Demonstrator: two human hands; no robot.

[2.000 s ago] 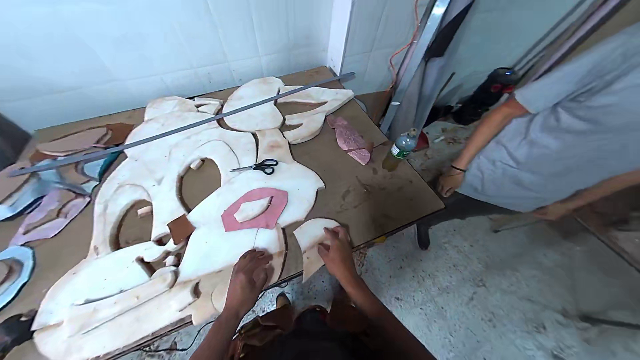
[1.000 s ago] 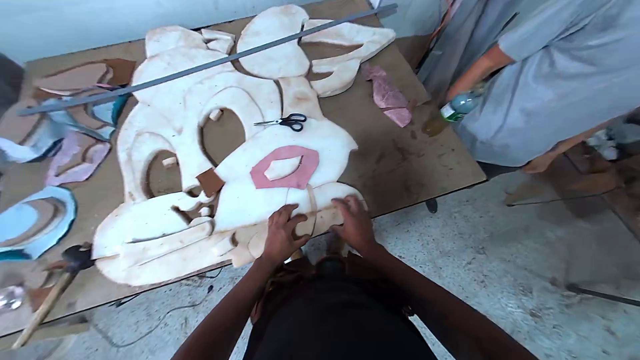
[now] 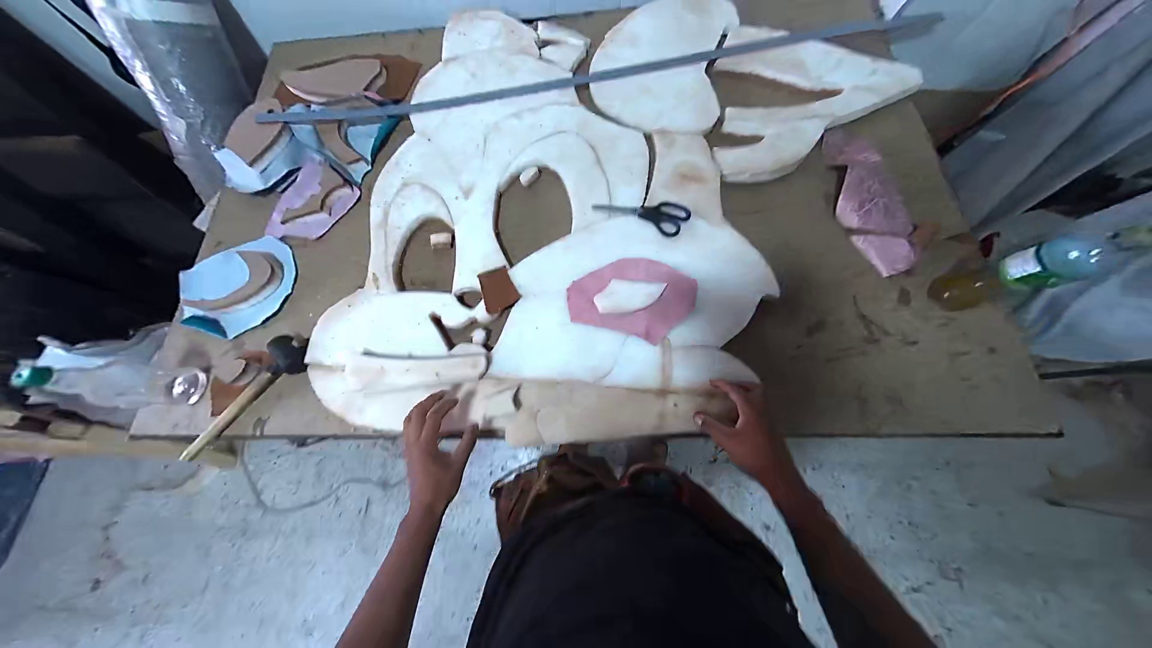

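Note:
Cut white foam-like pieces lie together on the table as a large cartoon animal face. Along its lower edge runs a tan flat piece. My left hand rests with spread fingers at that piece's left end; my right hand touches its right end, thumb and fingers apart. A pink patch with a small white piece on it lies on the muzzle. Black-handled scissors lie above, and a brown square lies left of the patch. A long grey metal bar crosses the top.
A black-headed mallet lies at the table's left front edge. Blue, tan and lilac scraps lie on the left, a pink wrapped piece on the right. A plastic bottle is at the right edge, another bottle at far left.
Two seconds ago my right hand held a pale piece apart from the face at lower right; now the pieces there lie together. My hands have moved farther apart along the lower edge. The view has shifted.

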